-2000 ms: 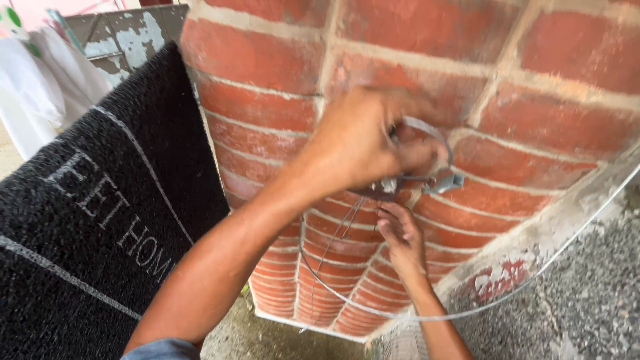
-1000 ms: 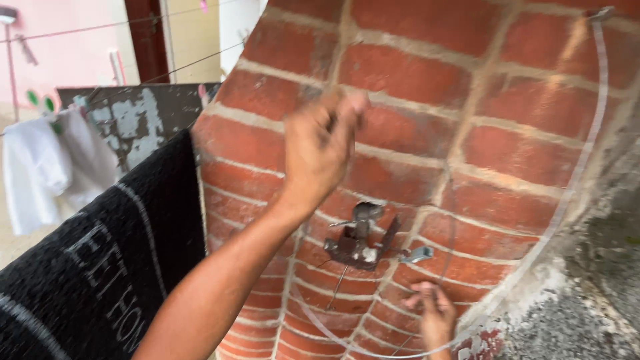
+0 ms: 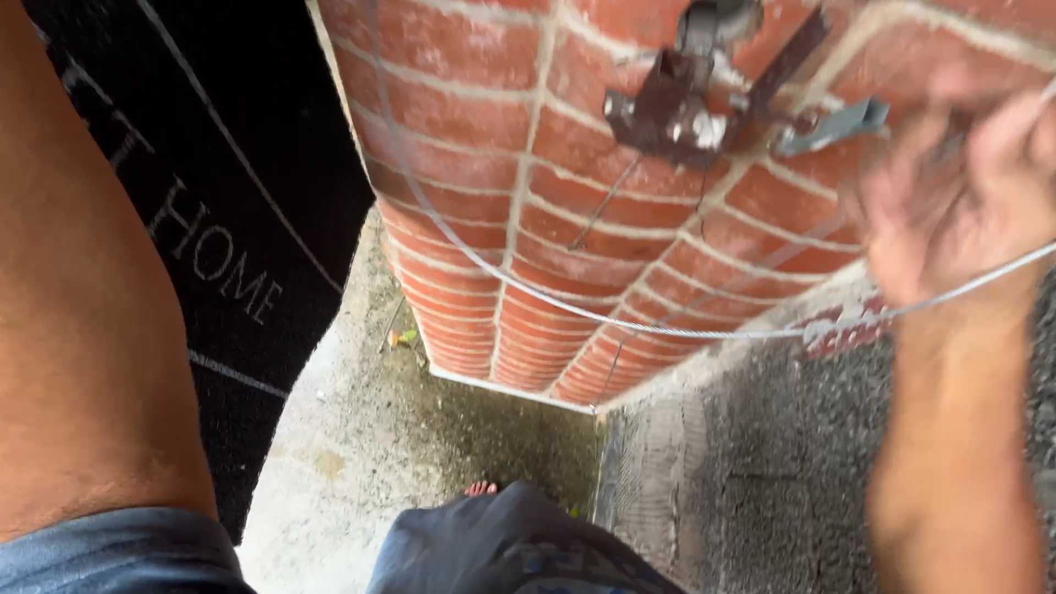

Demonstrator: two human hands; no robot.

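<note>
My right hand (image 3: 949,181) is blurred at the right, in front of the brick wall and close to a grey metal clip (image 3: 835,128); whether its fingers hold anything cannot be told. A thin wire cable (image 3: 577,312) hangs in a long loop across the wall and passes by my right wrist. On the wall at the top sits a rusty brown metal bracket (image 3: 672,115) with a grey metal fitting above it and thin wires dangling below. Only my left arm shows, along the left edge; the left hand is out of view.
A black mat with white lettering (image 3: 247,148) hangs at the left. The red brick wall (image 3: 577,223) meets a rough grey wall (image 3: 784,478) at the right. Below lie the concrete floor (image 3: 330,462), a bare foot (image 3: 481,488) and dark clothing (image 3: 503,549).
My left hand, raised above the bracket one second ago, has gone out of view. My right hand now shows beside the clip. The view has tilted down.
</note>
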